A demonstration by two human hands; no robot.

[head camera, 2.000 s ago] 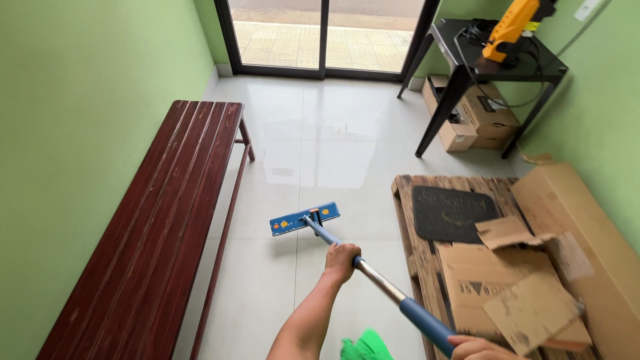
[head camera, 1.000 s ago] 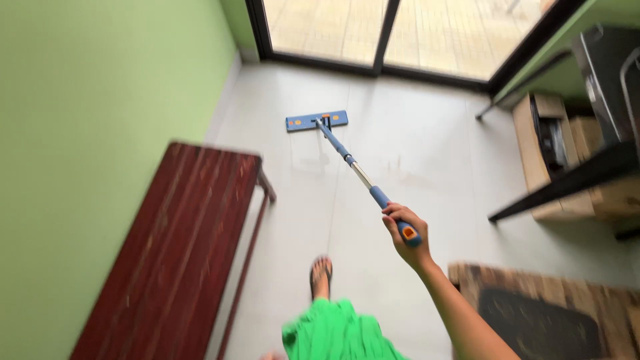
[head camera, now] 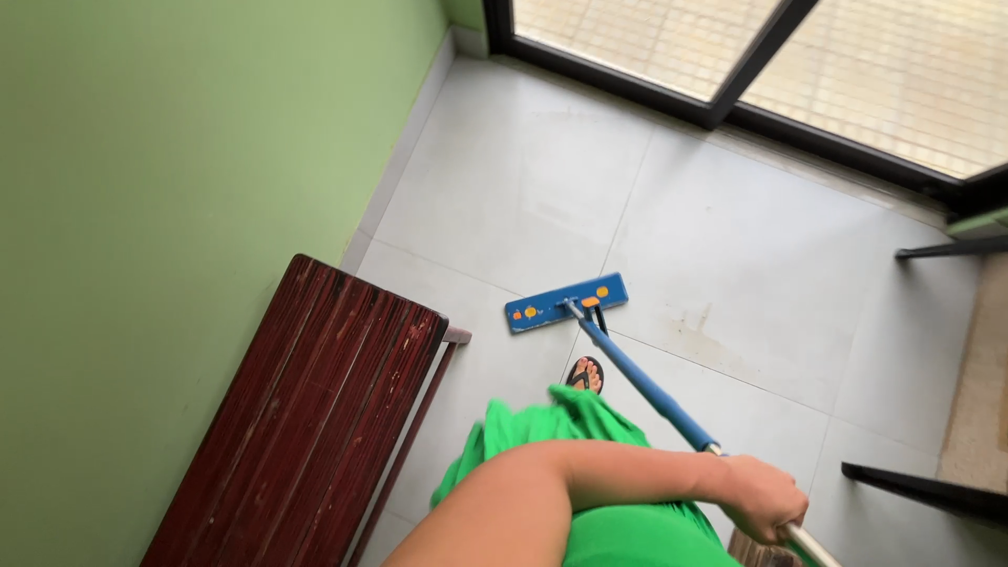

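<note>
A flat mop with a blue rectangular head [head camera: 565, 302] lies on the pale tiled floor, just ahead of my foot in a black flip-flop [head camera: 585, 375]. Its blue and metal pole [head camera: 650, 386] runs down to the lower right. My left hand [head camera: 762, 498] is closed around the metal part of the pole, the arm crossing in front of green clothing [head camera: 543, 421]. The pole's upper end leaves the frame at the bottom right. My right hand is out of view.
A dark red slatted wooden bench [head camera: 315, 409] stands along the green wall [head camera: 197, 157] at the left. Black-framed glass doors [head camera: 709, 114] close off the far side. Black table legs [head camera: 929, 492] and cardboard [head camera: 980, 378] are at the right; faint smudges mark the floor tiles [head camera: 701, 335].
The mop head has come back from near the doors toward my foot. One second ago a single hand held the pole's end; now my left hand grips its metal part. The view has turned and tilted downward.
</note>
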